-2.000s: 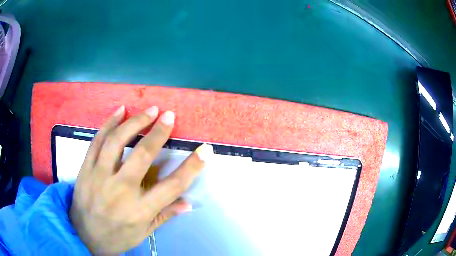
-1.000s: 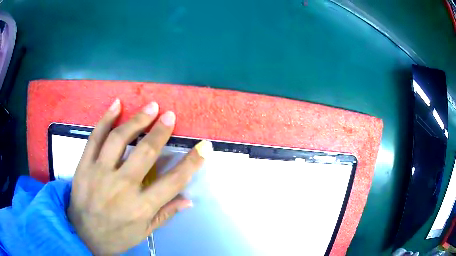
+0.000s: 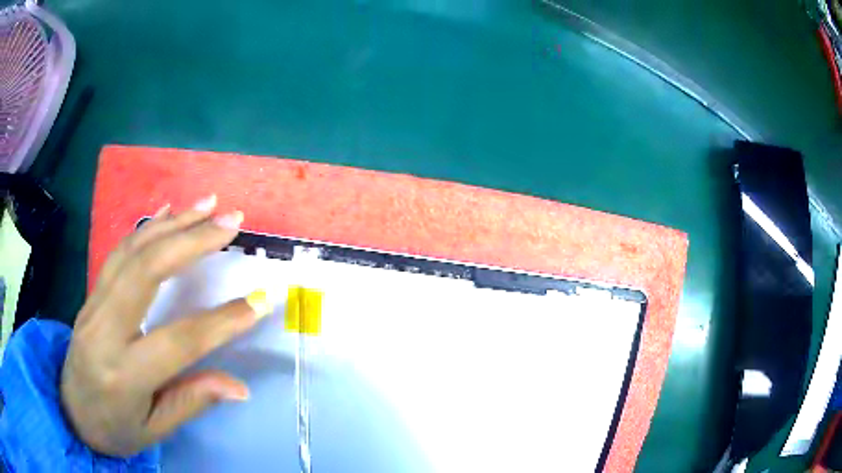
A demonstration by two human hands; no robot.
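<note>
The LCD panel (image 3: 462, 369) lies white back up inside the thin black rim of the back cover (image 3: 624, 388), on the red-orange foam pad (image 3: 443, 211). A square of Kapton tape (image 3: 304, 310) sits near the panel's top edge, with a pale display cable (image 3: 301, 397) running down from it. The dark top-edge strip (image 3: 406, 265) with small silver parts runs along the top. My left hand (image 3: 152, 337), bare with a yellow finger cot (image 3: 258, 301) on the index fingertip, is spread over the upper left corner and holds nothing. My right hand is out of the picture.
A glossy black panel (image 3: 775, 296) stands right of the pad, with a narrow white sheet (image 3: 818, 383) beyond it. A pink desk fan (image 3: 28, 88) is at the upper left. The green bench (image 3: 369, 74) extends behind the pad.
My left hand has moved left along the panel, off the top-edge strip's middle, uncovering the Kapton tape. The view has shifted, showing more of the fan.
</note>
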